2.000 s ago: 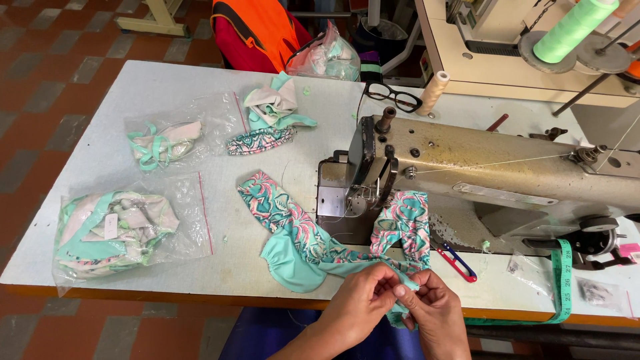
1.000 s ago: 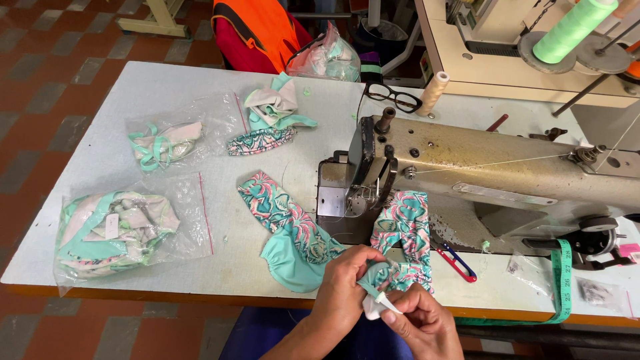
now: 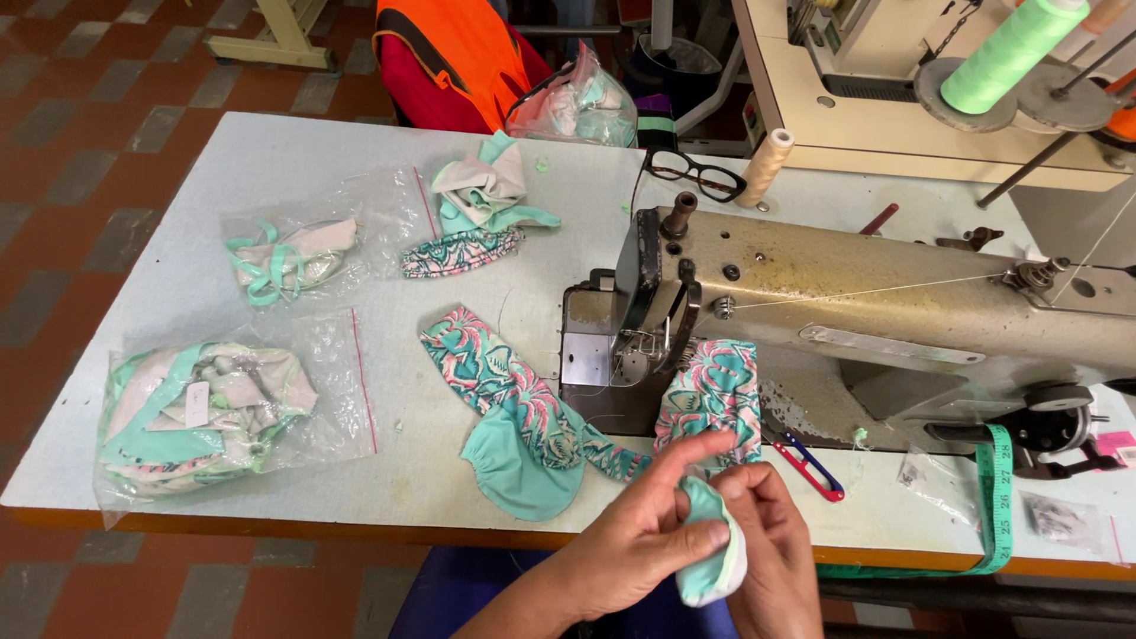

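A garment piece with a teal, pink and white print (image 3: pixel 541 417) and a plain mint gathered part lies on the table, left of the sewing machine's needle area. Its printed band runs to my hands at the table's front edge. My left hand (image 3: pixel 635 541) pinches a folded mint cup with a pale lining (image 3: pixel 714 546) between thumb and fingers. From the right, my right hand (image 3: pixel 768 541) holds the same cup; some of its fingertips are hidden behind the fabric. Another printed part (image 3: pixel 710 390) lies just beyond, beside the needle area of the industrial sewing machine (image 3: pixel 852 284).
Two plastic bags of fabric pieces (image 3: pixel 213 408) (image 3: pixel 302 257) lie at left, near a loose fabric bundle (image 3: pixel 484 191). Thread snips (image 3: pixel 808 466) lie right of my hands, a green measuring tape (image 3: pixel 996 497) farther right. Eyeglasses (image 3: pixel 697 173) and a thread cone (image 3: pixel 768 169) stand behind the machine.
My hands have turned and opened up the mint part, so its folded cup and pale lining now show. The rest of the garment on the table has hardly moved.
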